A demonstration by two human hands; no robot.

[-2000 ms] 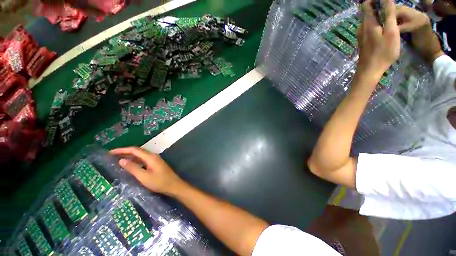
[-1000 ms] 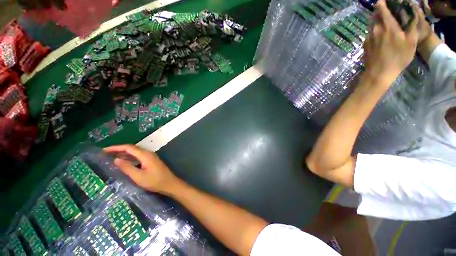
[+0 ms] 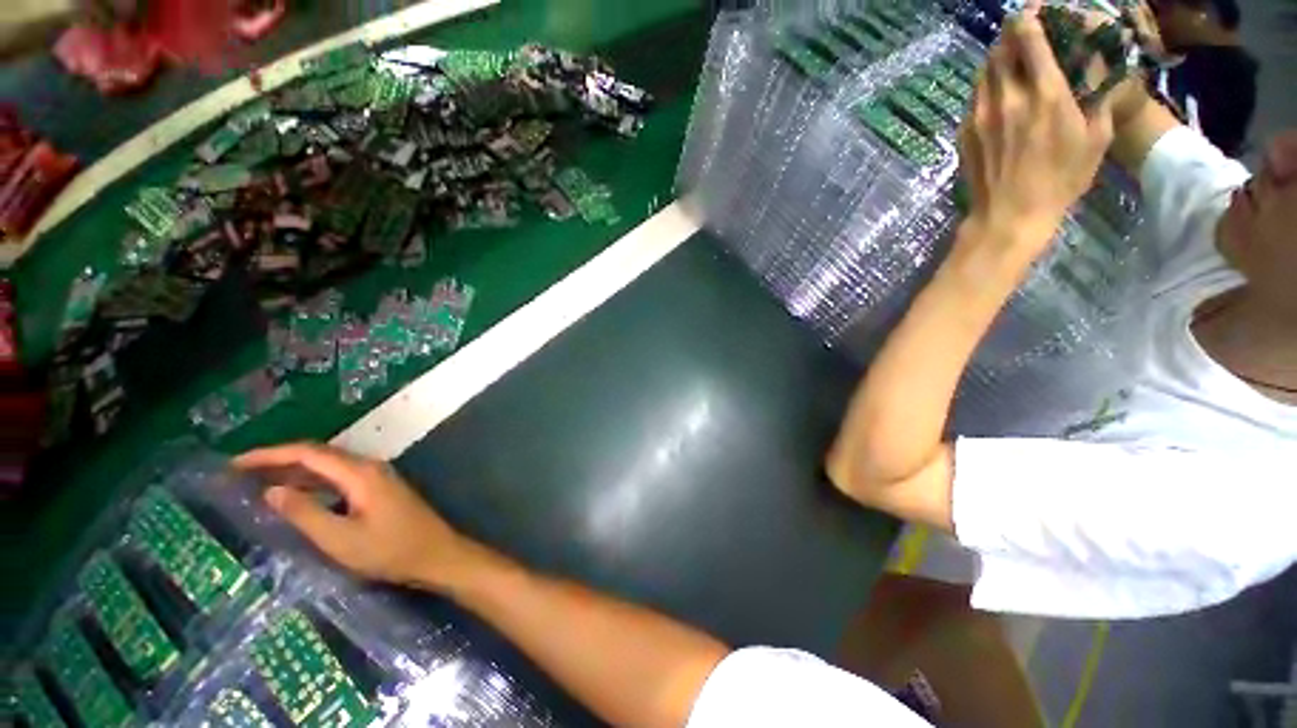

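Note:
My right hand [image 3: 349, 515] reaches in from the bottom edge and rests at the upper right edge of a clear blister tray [image 3: 235, 661], thumb and fingers apart; nothing shows held in it. Green circuit boards [image 3: 185, 548] lie slanted in the tray's pockets, one per pocket. The tray is cut off by the left and bottom edges. My left hand is out of the picture. A loose board pile [image 3: 356, 185] lies on the green belt beyond the tray.
A pale rail [image 3: 526, 324] runs between the belt and the dark green bench [image 3: 626, 455]. At the right, a neighbour in a white shirt [image 3: 1109, 526] holds dark and green boards over a tall clear tray stack [image 3: 811, 185]. Red bubble bags [image 3: 31, 171] lie at the left.
The whole view has shifted, so the tray, pile and my right hand appear further left. My right hand stays at the tray's edge. The neighbour's raised hands have moved slightly.

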